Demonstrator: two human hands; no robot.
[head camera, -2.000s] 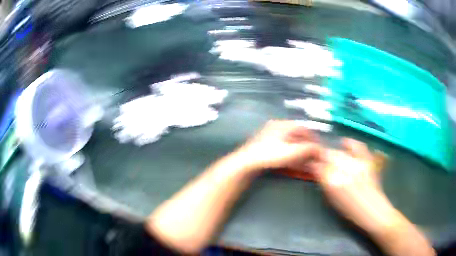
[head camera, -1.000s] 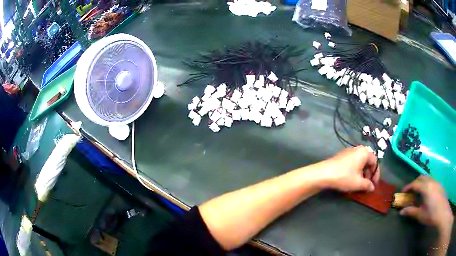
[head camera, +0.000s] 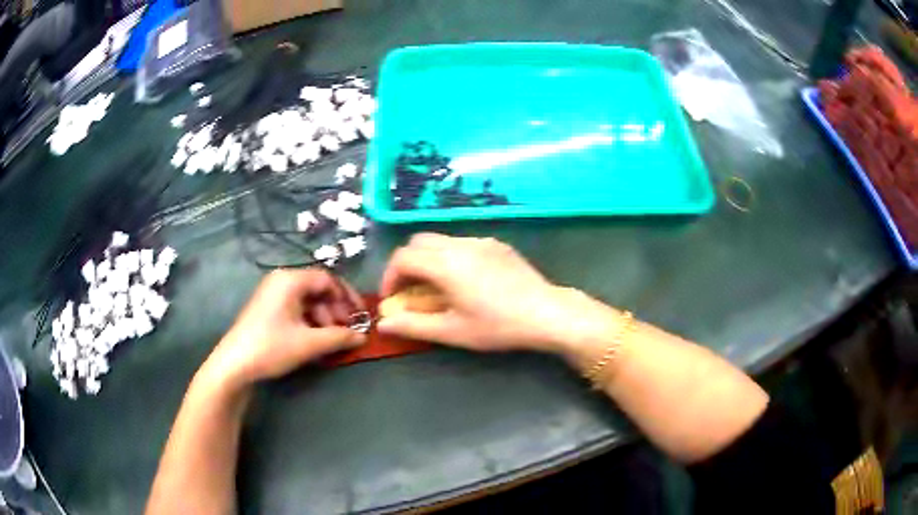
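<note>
The red-brown fixture block lies flat on the green mat, partly under both hands. My left hand pinches a small white connector over the block. My right hand grips the tan-handled hand tool, with its front end at the connector. The tool's tip is hidden or too small to tell. Small black pieces lie in the left part of the turquoise tray, just beyond my right hand.
White connectors on black leads lie in heaps at left and beyond the hands. A yellow ring and clear bag lie right of the tray. Orange-red parts fill a blue-edged tray far right. A fan edge shows at left.
The view has turned right, so the fan is mostly out of view. My right hand has brought the tool from the block's right end to the connector at my left fingers.
</note>
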